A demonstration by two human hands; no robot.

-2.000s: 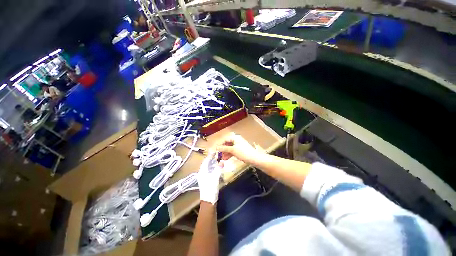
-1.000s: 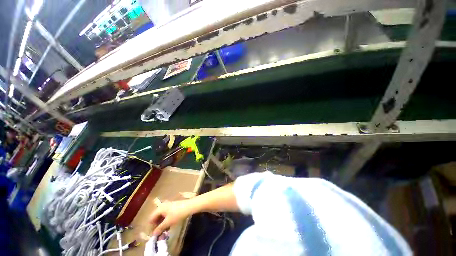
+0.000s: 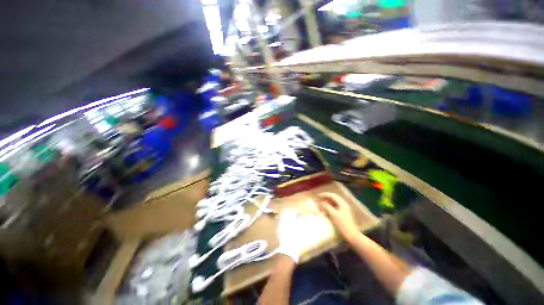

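Note:
The frame is blurred. My left hand [image 3: 291, 233], in a white glove, is over the tan work tray [image 3: 243, 279]. My bare right hand [image 3: 334, 208] is just right of it, near the red side of the small-parts box [image 3: 303, 185]. The fingers are too blurred to tell what either hand holds. White power cords [image 3: 247, 167] lie heaped left of and behind the tray, one coil beside my left hand. The lime-green glue gun [image 3: 385, 186] lies right of the box.
A conveyor belt [image 3: 429, 149] runs along the right, with a grey-white assembled unit [image 3: 373, 116] on it. A brown carton [image 3: 170, 208] with bagged cords [image 3: 161, 268] stands at lower left. Blue bins [image 3: 158, 140] and blurred shapes are farther back. A pale shelf edge crosses the upper right.
The view swung right, then back left. My left hand, cut off by the lower edge a second ago, now shows fully. The glue gun still lies on the bench.

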